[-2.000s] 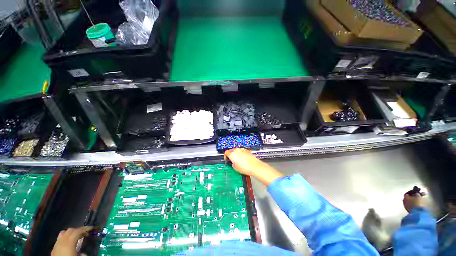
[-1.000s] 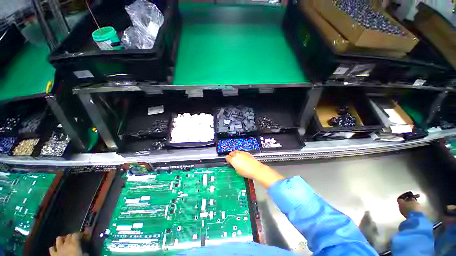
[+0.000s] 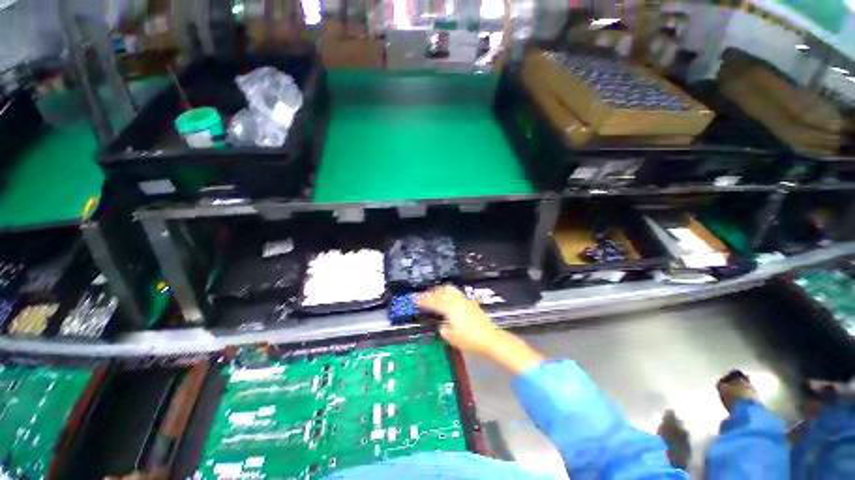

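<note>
The green printed circuit board lies in its carrier in front of me, with white markings and small parts. My right hand reaches over the board's far right corner, its fingertips at the bin of blue components. The hand covers part of that bin; whether it holds a piece cannot be seen. Only a blurred sliver of my left hand shows at the bottom edge, left of the board; its fingers are cut off.
White connectors and grey components fill bins behind. A chain rail runs along the shelf. Steel plate lies right of the board. Another person's hand is at the right. Black totes stand above.
The view has tilted up. My right hand has moved from the blue bin's front edge further over the bin. My left hand has dropped almost out of the picture.
</note>
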